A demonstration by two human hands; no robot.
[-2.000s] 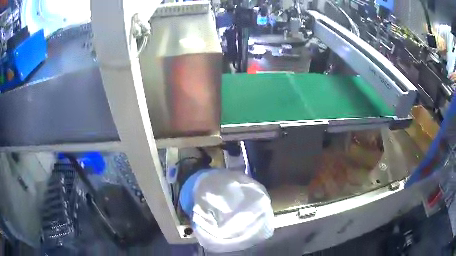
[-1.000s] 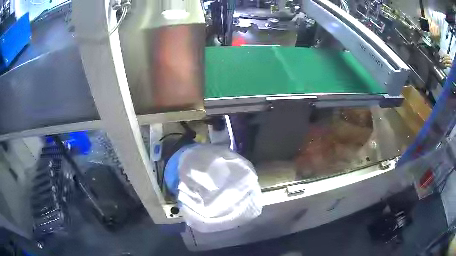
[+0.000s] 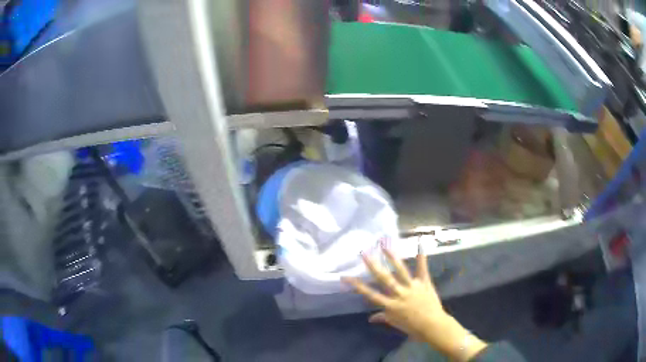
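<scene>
A white, shiny bundle like a plastic bag or cover [image 3: 336,223] with blue at its left side sits low in front of me, at the lower frame of the machine. My right hand [image 3: 407,293] is bare, with fingers spread and palm down. Its fingertips are at the bundle's lower right edge; I cannot tell whether they touch it. A dark sleeve shows at the wrist. My left hand is not in view.
A green conveyor belt [image 3: 439,60] runs behind the bundle. An off-white post [image 3: 198,127] stands to its left, beside a steel cover [image 3: 287,53]. Ribbed trays [image 3: 78,233] and a blue stool [image 3: 46,343] are at lower left.
My right hand has come into view from below and reached up to the bundle, fingers spread. The view has tilted down, so the belt sits higher and the blue stool shows.
</scene>
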